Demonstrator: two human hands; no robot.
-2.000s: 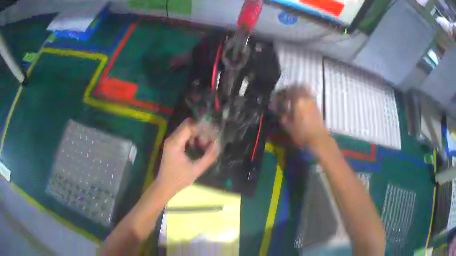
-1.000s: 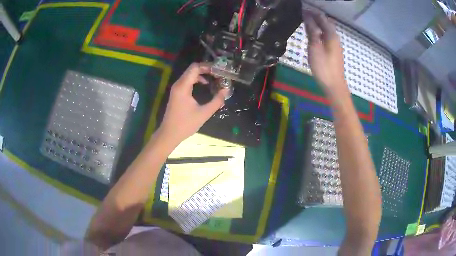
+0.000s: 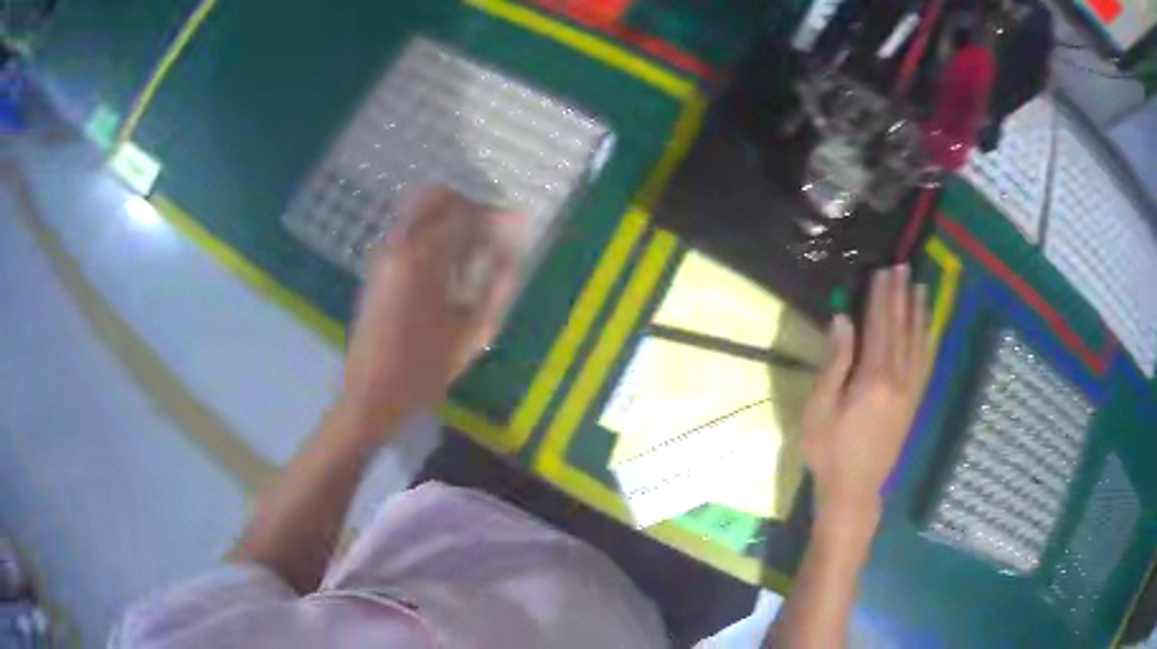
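My left hand point(image 3: 431, 298) is blurred over the near edge of the left blister tray point(image 3: 444, 140), its fingers curled round a small silvery component point(image 3: 471, 279). The component's exact shape is too blurred to tell. My right hand point(image 3: 869, 393) is empty with fingers apart, palm down beside the front of the black fixture's base point(image 3: 749, 190). The fixture's metal mechanism point(image 3: 844, 165) stands beyond its fingertips. The red toggle handle point(image 3: 960, 108) is at the mechanism's right.
Yellow paper point(image 3: 711, 304) with a thin dark pen point(image 3: 730, 346) and a printed sheet point(image 3: 692, 463) lies between my hands. A filled blister tray point(image 3: 1015, 450) and a thin one point(image 3: 1104, 533) are at right. White part trays point(image 3: 1098, 228) are behind right.
My left hand has moved from the fixture to the left tray. My right hand has come back from the white trays to the fixture's front. The view has swung left.
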